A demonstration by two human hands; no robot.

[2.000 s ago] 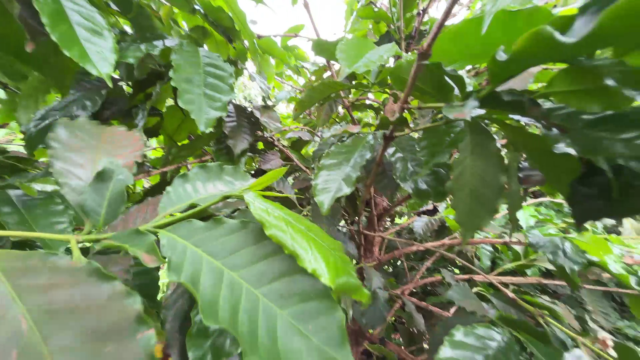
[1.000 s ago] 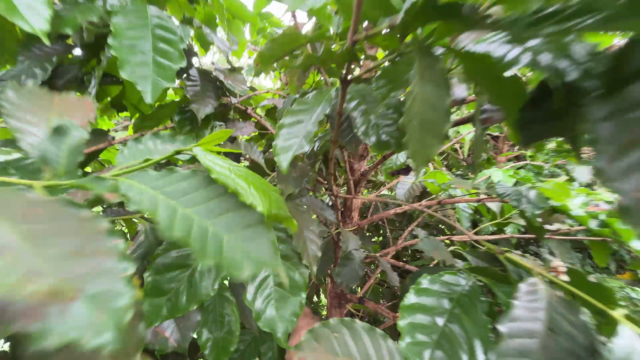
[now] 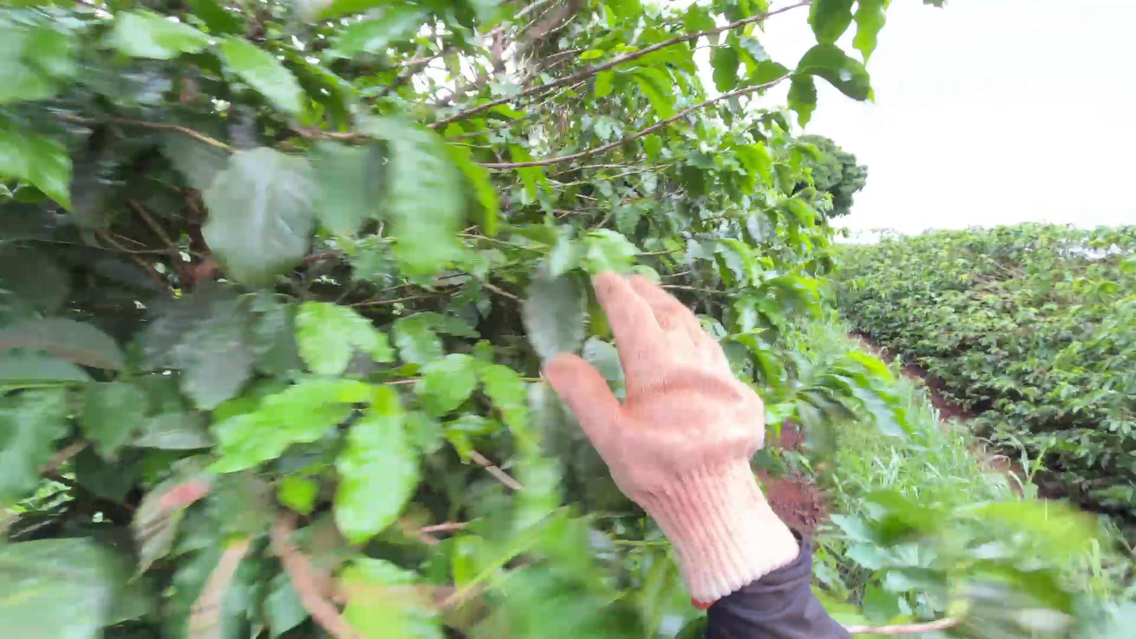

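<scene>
My right hand (image 3: pixel 670 390), in a pale orange knitted glove with a dark sleeve at the wrist, reaches up into the outer foliage of a coffee shrub (image 3: pixel 382 461). Its thumb stands apart from the fingers, and nothing shows held between them. Beside the thumb and fingertips hangs a dark green leaf (image 3: pixel 555 315); whether the glove touches it I cannot tell. Brighter leaves lie just beyond the fingertips. My left hand is out of view. Much of the foliage at the left and bottom is blurred.
Thin bare branches (image 3: pixel 621 60) extend toward the upper right. Grass (image 3: pixel 932 461) and a strip of reddish soil (image 3: pixel 941 390) run along the right, beside another row of shrubs (image 3: pixel 1003 319). A blurred leafy branch crosses the lower right.
The view has swung away from the inner branches, so the grass and the other row now show. My gloved right hand has come into view.
</scene>
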